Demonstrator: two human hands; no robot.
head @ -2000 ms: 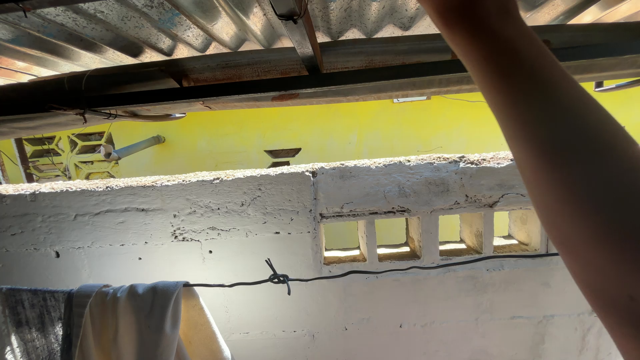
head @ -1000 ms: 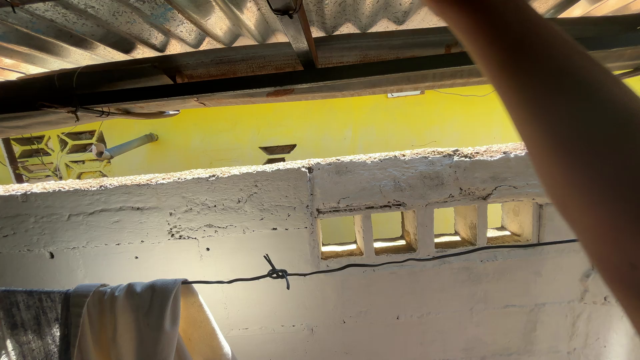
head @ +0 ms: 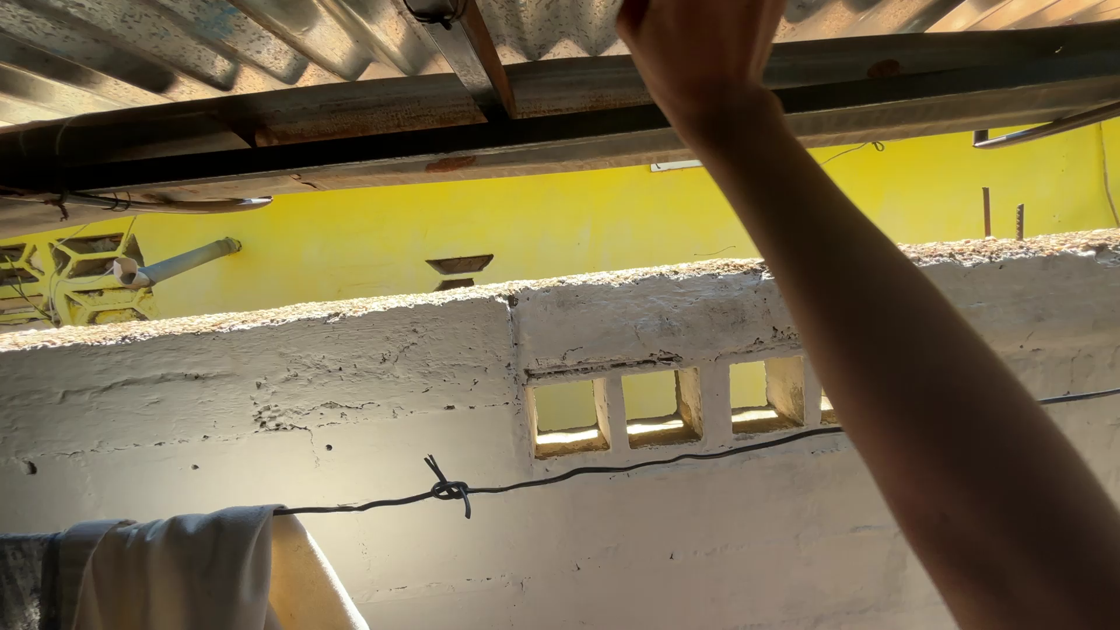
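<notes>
My right hand (head: 704, 52) is raised at the top of the view, against the corrugated metal roof sheet (head: 560, 26) and the dark metal beam (head: 595, 127). Its fingers are cut off by the upper edge, so whether it holds or touches anything is hidden. The bare forearm slants down to the lower right corner, crossing in front of the wall and the line. My left hand is out of view. A knotted dark wire line (head: 451, 490) runs across the lower half, with a pale cloth (head: 184, 560) hanging over it at lower left, beside a darker cloth (head: 22, 577).
A rough-topped, whitish masonry wall (head: 394, 367) with square openings (head: 661, 407) spans the view. Behind it stand a yellow wall (head: 350, 236) and a pipe (head: 188, 261). Two metal rods (head: 986, 212) rise at the right. A short metal strut (head: 468, 57) meets the beam.
My right forearm has shifted left in the view, and the wrist and part of the hand now show below the top edge. The cloths and wire line look unchanged.
</notes>
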